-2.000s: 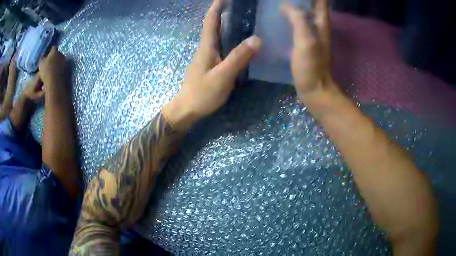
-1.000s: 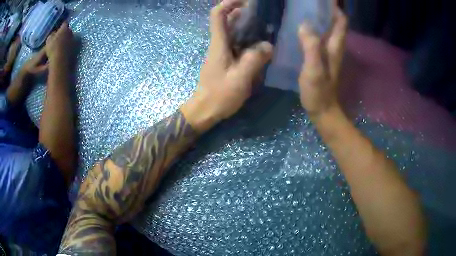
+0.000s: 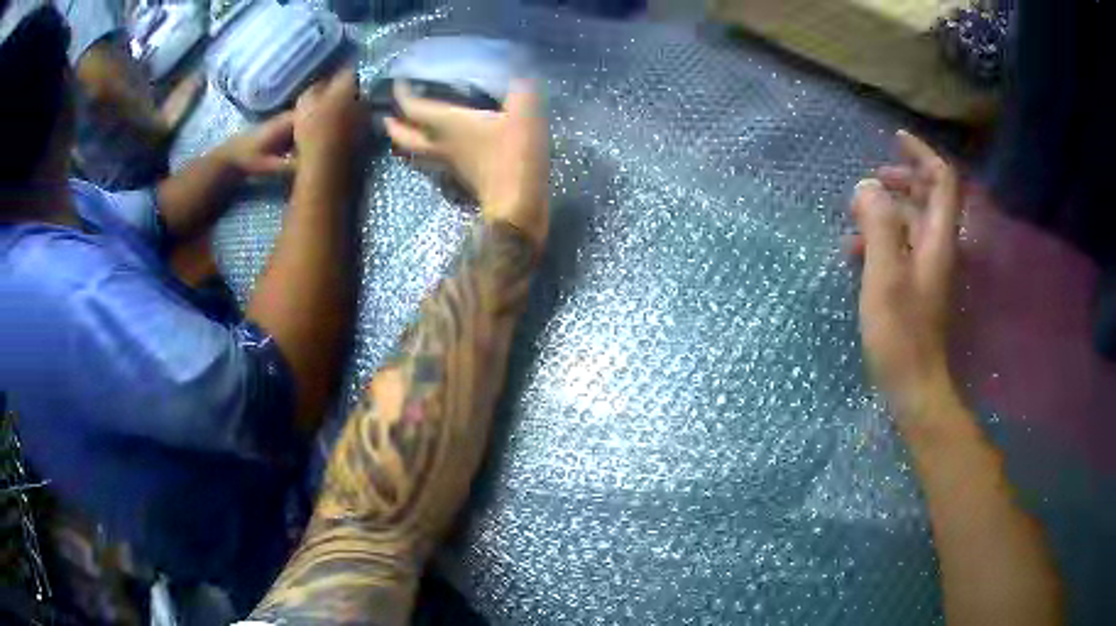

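My left hand (image 3: 483,147) is stretched to the upper left and holds a blurred oblong housing (image 3: 455,61), pale on top and dark along its lower edge. The fingers curl round its near side. My right hand (image 3: 908,245) is raised at the right with curled, parted fingers. I see nothing in it, though the fingertips are blurred. Bubble wrap (image 3: 685,355) covers the table beneath both hands.
At the left a person in a blue shirt (image 3: 147,318) handles a pale grey oblong unit (image 3: 275,55), close beside my left hand. A cardboard box (image 3: 844,43) with small shiny parts lies at the far right edge. Pink-red wrap (image 3: 1040,318) shows at the right.
My hands have moved apart, the left to the far left with a housing, the right further right. The translucent piece is no longer in my right hand. The view has turned left.
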